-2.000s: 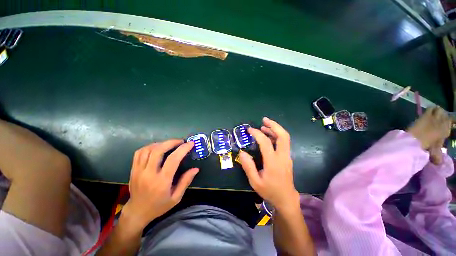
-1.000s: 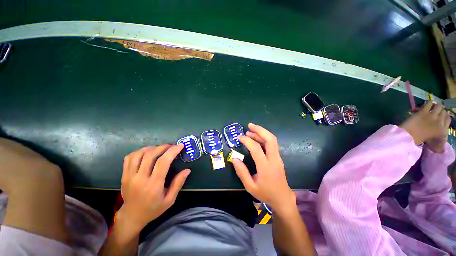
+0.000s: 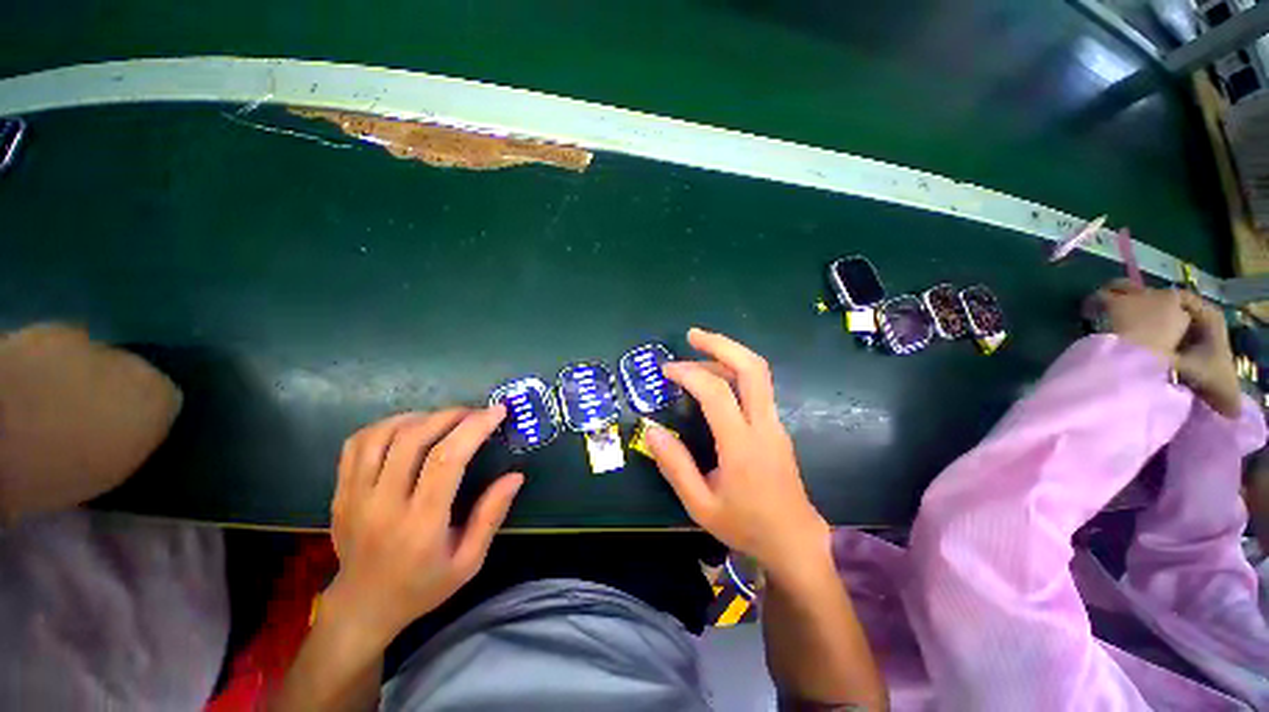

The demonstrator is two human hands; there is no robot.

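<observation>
Three watch units lie in a row on the green bench, their screens lit blue-purple: a left unit [image 3: 525, 415], a middle unit [image 3: 587, 397] and a right unit [image 3: 647, 378]. A white battery [image 3: 605, 448] with a yellow edge lies below the middle unit. Another battery [image 3: 646, 438] lies below the right unit, partly hidden by my right thumb. My left hand [image 3: 420, 508] touches the left unit's screen with a fingertip, thumb apart. My right hand [image 3: 738, 452] has its index finger at the right unit's edge, thumb at the battery. Neither hand grips a unit.
Several darker watch units [image 3: 905, 323] lie on the bench at the right, near a pink-sleeved neighbour [image 3: 1037, 473]. Another unit [image 3: 11, 142] is cut off at the left edge. A pale raised strip [image 3: 668, 141] and a torn brown patch [image 3: 459, 143] run behind. A person's arm [image 3: 84, 417] is at left.
The view has shifted, then settled, with my hands staying at the row. The group at the right now shows one more unit beside it. The arm at the left has moved lower and further left.
</observation>
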